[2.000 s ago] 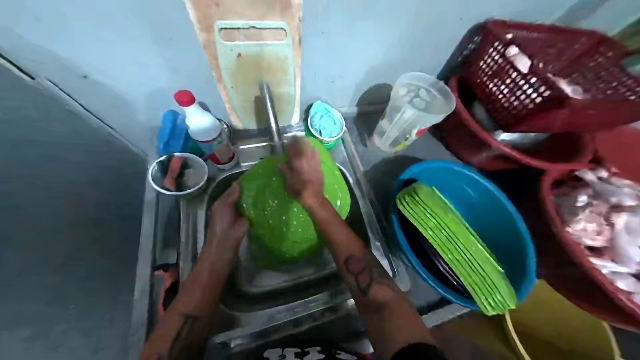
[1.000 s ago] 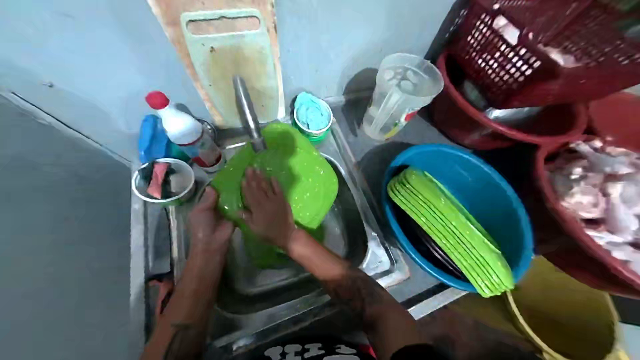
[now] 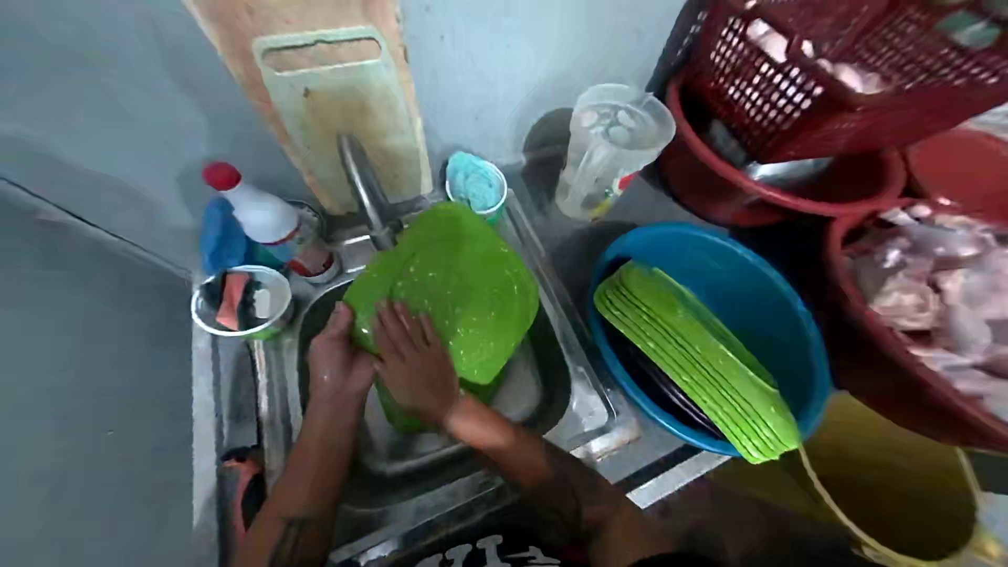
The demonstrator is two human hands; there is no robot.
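A wet green plastic plate [image 3: 465, 283] is tilted over the metal sink [image 3: 551, 386], just below the faucet [image 3: 364, 185]. My left hand [image 3: 339, 358] grips its left edge, the thumb near the rim. My right hand [image 3: 413, 358] lies flat on the plate's lower left face, fingers extended and close together. Under it, more green plastic [image 3: 402, 409] shows in the basin. To the right, a blue basin [image 3: 795, 331] holds a stack of green plates [image 3: 693, 362] above something dark.
Left of the sink stand a tub with a sponge [image 3: 272, 295] and a red-capped bottle [image 3: 272, 216]. Behind are a cutting board [image 3: 339, 102], a tub with a turquoise scrubber [image 3: 476, 185] and a clear pitcher [image 3: 610, 150]. Red tubs, one with raw meat [image 3: 937, 291], and a red basket [image 3: 764, 87] fill the right.
My right hand has moved from the upper part of the plate down to its lower left face. My left hand stays at the plate's left edge.
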